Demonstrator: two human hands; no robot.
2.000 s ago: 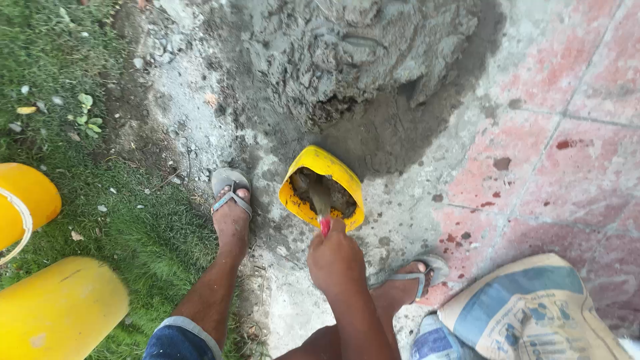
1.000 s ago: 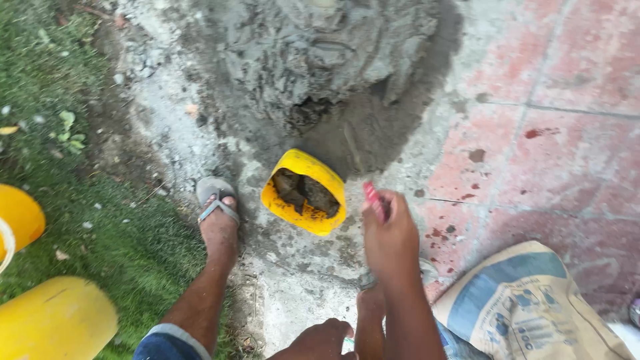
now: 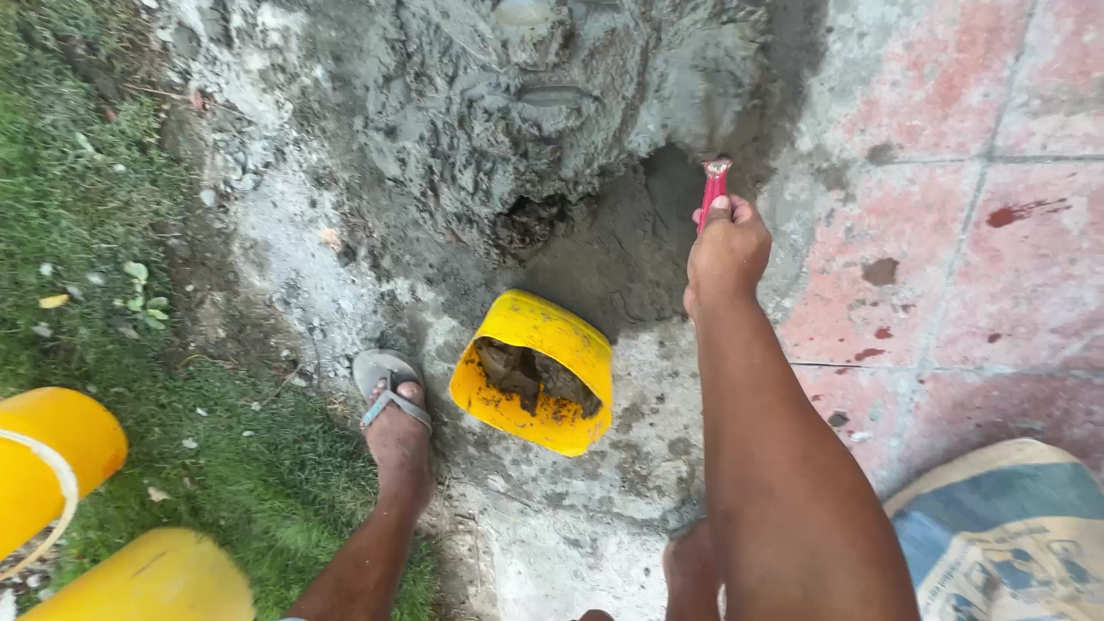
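My right hand (image 3: 729, 250) grips the pink-red handle (image 3: 714, 190) of a tool at the right edge of the wet mortar heap (image 3: 535, 103); the tool's blade cannot be made out against the mortar. Below the heap, between my feet, a yellow plastic container (image 3: 552, 321) with a cut-open side stands on the concrete, with brown-grey mortar (image 3: 517, 369) inside. No hand touches it. My left hand is not in view; only a small bit of skin, unclear which part, shows at the bottom edge.
My left foot in a grey flip-flop (image 3: 388, 388) is beside the container. Two yellow containers (image 3: 78, 448) lie at the lower left by the grass (image 3: 259, 466). A printed woven sack (image 3: 1000, 509) lies lower right on red-tinted paving (image 3: 914, 285).
My right hand, over the yellow container two seconds ago, has moved away with the tool to the heap's right edge. The other hand, low in the view one second ago, has mostly left it.
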